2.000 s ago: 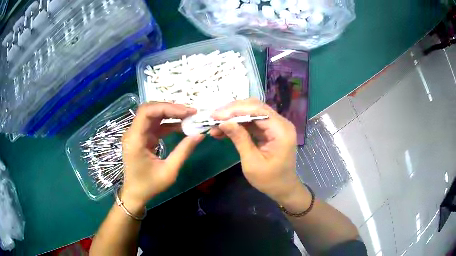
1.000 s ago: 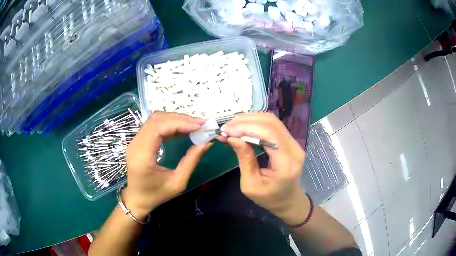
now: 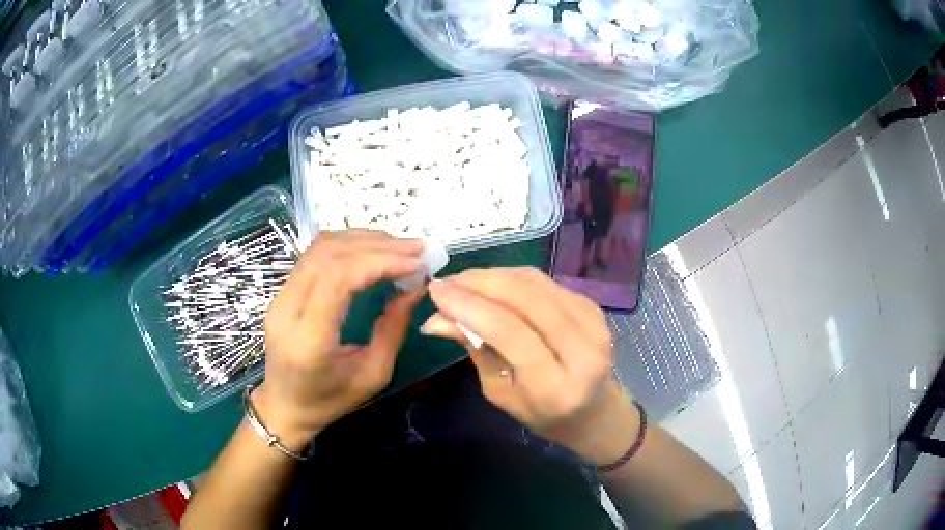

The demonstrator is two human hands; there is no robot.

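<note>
My left hand (image 3: 347, 326) pinches a white cap (image 3: 423, 267) between thumb and fingertips, in front of the larger tub. My right hand (image 3: 539, 352) holds a thin white and metal stem (image 3: 471, 336) slanting down to the right across its fingers; the fingers cover much of it. The stem's upper end is at or close to the cap; whether it sits inside cannot be told. The larger tub (image 3: 552, 176) holds many white sleeves (image 3: 420, 171). The smaller tub (image 3: 155, 347) holds many loose stems (image 3: 228, 305).
Stacked blister trays (image 3: 155, 124) with blue edges stand at the upper left. A bag of white caps (image 3: 705, 57) lies at the top. A lit smartphone (image 3: 604, 207) lies right of the larger tub. A ribbed clear tray (image 3: 668, 336) is below the bench edge. Another clear bag (image 3: 16, 424) is far left.
My right hand has turned, so the stem, level at first, now slants down to the right. My left hand has kept its hold on the cap. The view has shifted slightly.
</note>
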